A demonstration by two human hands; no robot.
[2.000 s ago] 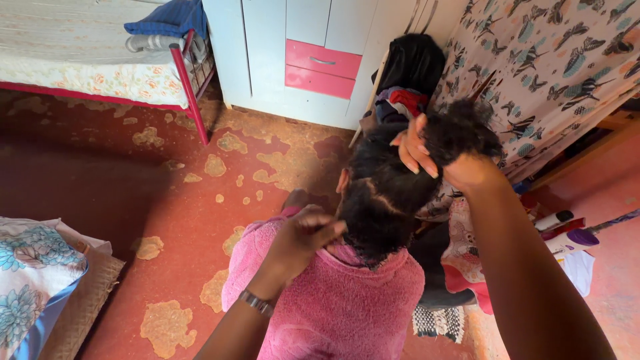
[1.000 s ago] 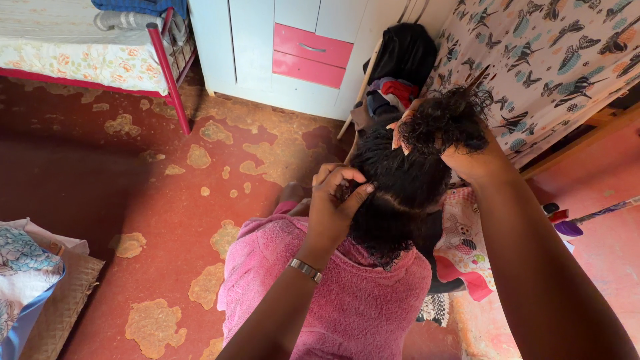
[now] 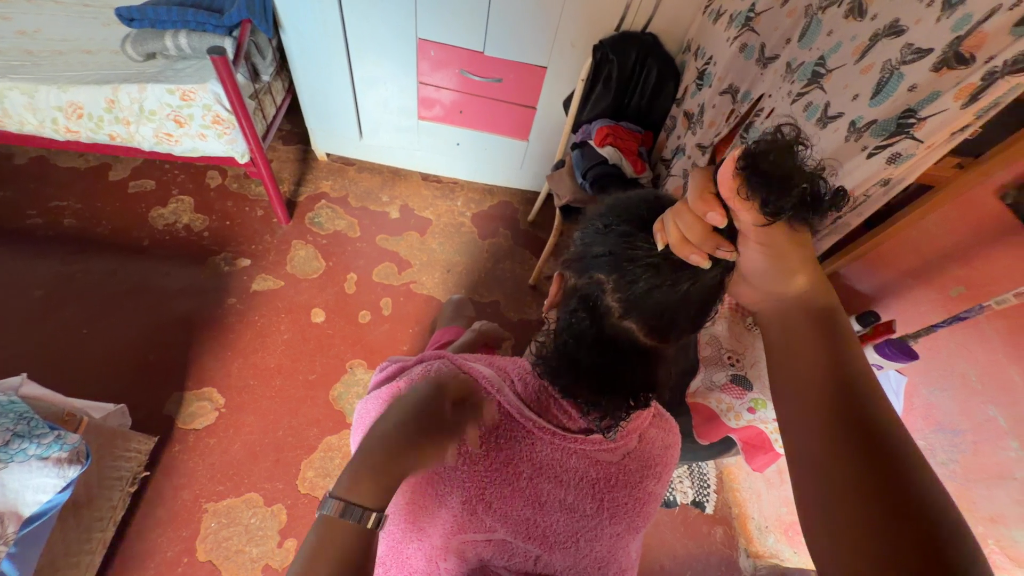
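Note:
A person sits with their back to me, a pink towel [image 3: 528, 480] over the shoulders. Their dark curly hair [image 3: 632, 264] shows a parting across the back of the head, with loose curls [image 3: 584, 368] hanging below it at the nape. My right hand [image 3: 736, 232] is closed around a gathered bunch of the upper hair, and the curly ends [image 3: 788, 176] stick out above the fist. My left hand [image 3: 440, 416], motion-blurred, hovers over the towel to the left of the nape, away from the hair; whether its fingers hold anything cannot be made out.
A white wardrobe with pink drawers [image 3: 480, 76] stands ahead, beside a chair piled with dark clothes [image 3: 628, 88]. A bed [image 3: 120, 112] is at upper left, a cardboard box with cloth [image 3: 104, 488] at lower left. Butterfly-print fabric [image 3: 864, 72] hangs at right, near several bottles [image 3: 892, 352].
My left hand has moved from the hair at the back of the head down and left, over the towel. My right hand keeps its hold on the gathered hair.

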